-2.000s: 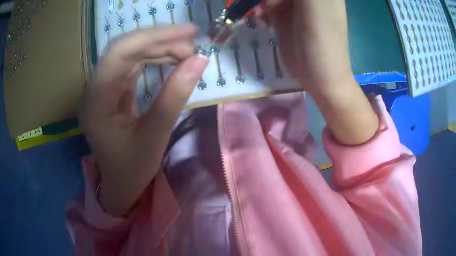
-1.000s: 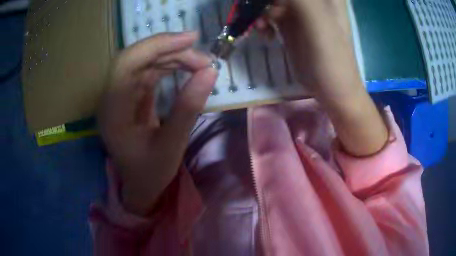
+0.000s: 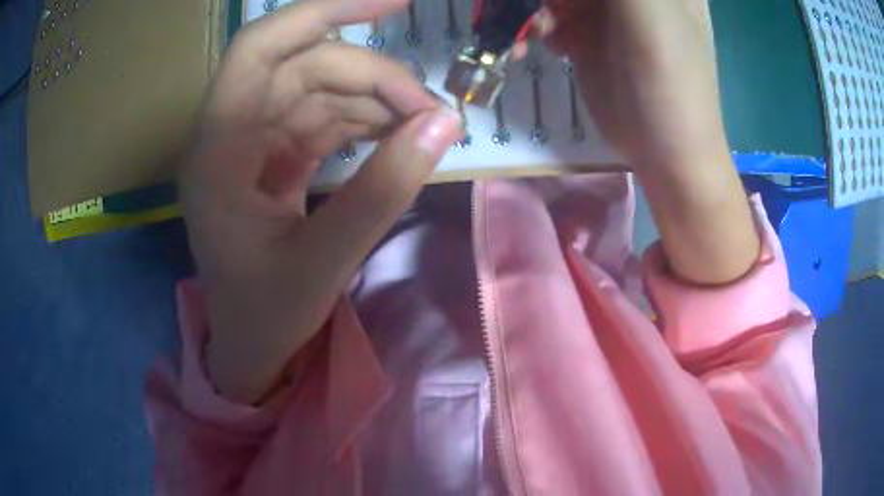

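Observation:
My left hand [image 3: 281,184] is over the white board, its thumb and index finger pinched together. The small round metal piece between them is almost hidden now. My right hand [image 3: 645,97] grips a corded hand tool [image 3: 477,77] with a dark grip, red wire and shiny metal front end. The tool's metal end is just above and right of my left fingertips; whether they touch is unclear. The white board [image 3: 407,165] lies beneath both hands, with rows of thin tan bars ending in silvery round dots. My hands cover part of it.
A brown board [image 3: 126,116] with small shiny dots is at the left, above a yellow strip [image 3: 116,221]. Another white dotted board [image 3: 855,107] is at the far right, beside the green tabletop [image 3: 771,87]. A blue stool [image 3: 809,247] stands below right.
The view has shifted. My hands stay close together, and the tool's metal end has turned and is more visible. The silvery piece seen at my left fingertips earlier is now mostly hidden.

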